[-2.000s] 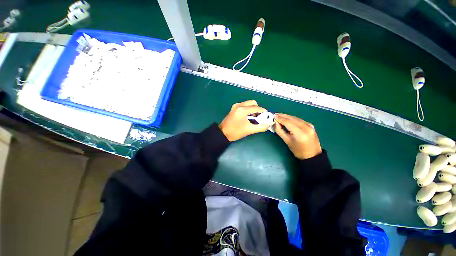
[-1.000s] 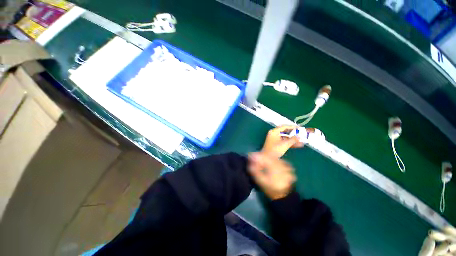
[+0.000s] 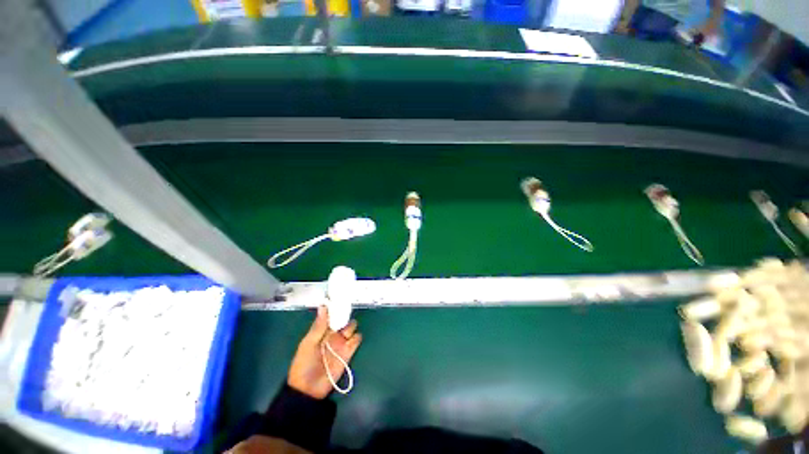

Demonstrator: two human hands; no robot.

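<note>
My left hand (image 3: 321, 356) is at the near side of the metal rail, its fingers closed on a white corded unit (image 3: 341, 299). The unit points away from me over the rail, and its cord loop hangs down over the fingers. A patch of skin (image 3: 266, 446), probably my right hand, shows at the bottom edge beside the left sleeve; it is cut off and its fingers are hidden. A blue tray (image 3: 228, 355) heaped with small white parts stands at the left.
A scuffed metal rail (image 3: 514, 290) crosses the bench, with a slanting white post (image 3: 160, 191) at left. Several corded units, including one (image 3: 353, 229) just beyond the rail, lie on the green conveyor (image 3: 479, 177). Cream bodies (image 3: 754, 346) are piled at right.
The view has swung up towards the conveyor. Two seconds ago both hands worked on the unit; now only my left hand holds it, out over the rail. The right hand has dropped largely from view.
</note>
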